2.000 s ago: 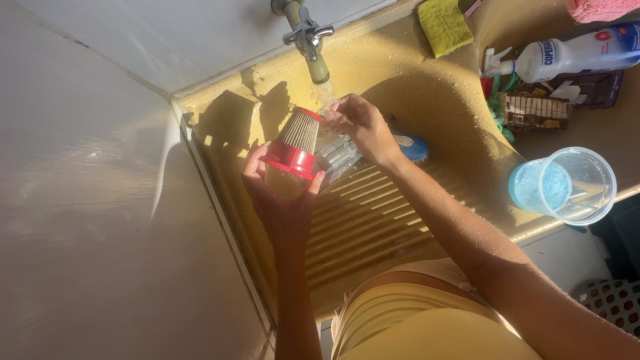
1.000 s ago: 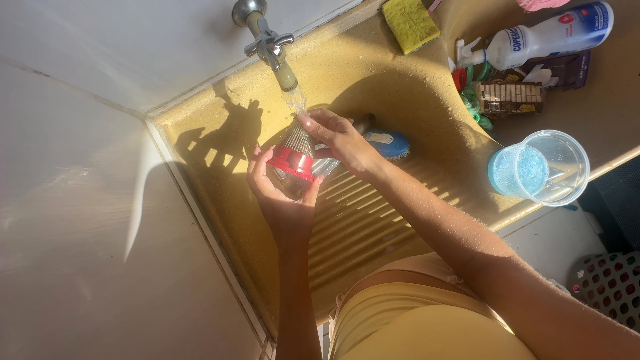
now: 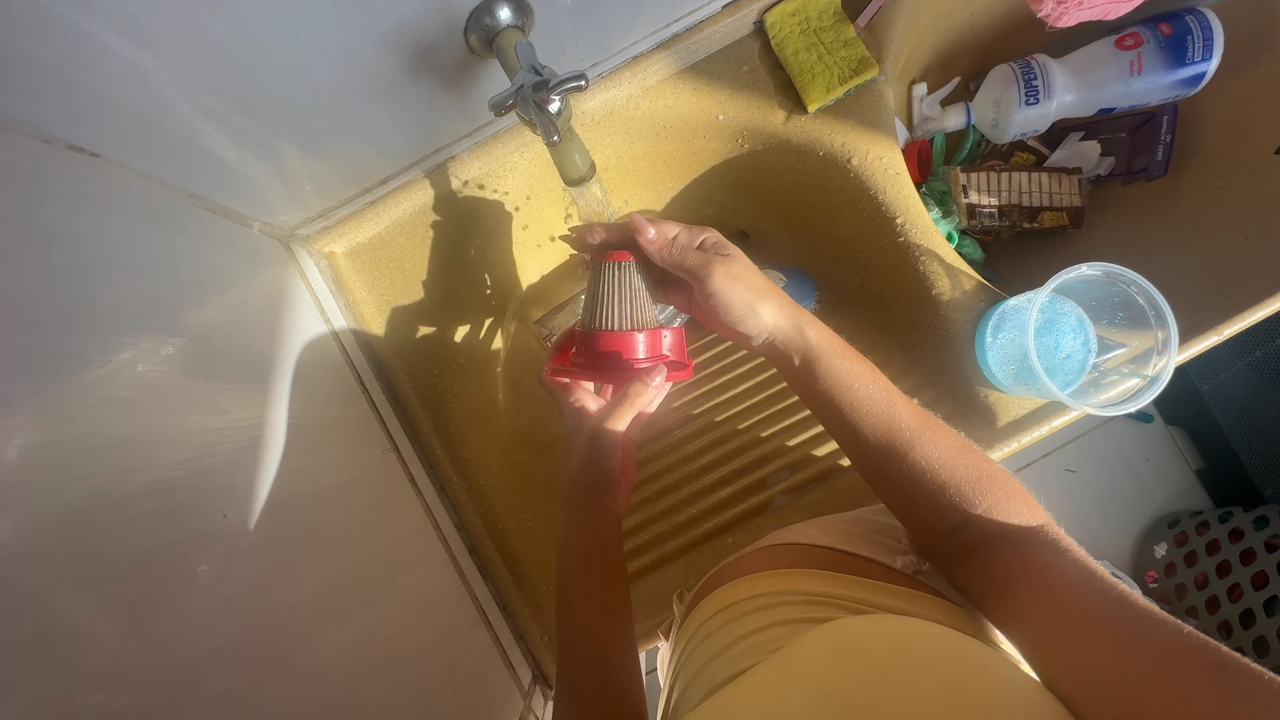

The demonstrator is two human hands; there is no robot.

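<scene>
My left hand (image 3: 610,400) grips the red plastic rim of a pleated cone filter (image 3: 620,295) from below, its narrow red end pointing toward the tap. My right hand (image 3: 700,270) is beside the filter's narrow end, fingers stretched across just above it; whether they touch it is not clear. Water runs from the tap (image 3: 575,155) behind those fingers. Under both hands lies the yellow laundry sink (image 3: 760,440) with its ribbed washboard. Partly hidden behind my right wrist is a blue brush (image 3: 792,286), and a clear object shows behind the filter.
A yellow sponge (image 3: 820,52) rests on the sink's back edge. To the right are a white spray bottle (image 3: 1100,75), a brown packet (image 3: 1018,198) and a clear plastic cup (image 3: 1110,340) with blue foamy liquid. A tiled wall (image 3: 180,400) borders the left side.
The filter, tilted toward the running water earlier, now stands more upright in the view, nearer me than the stream. My right hand's fingers have moved from its pleated side to its narrow end.
</scene>
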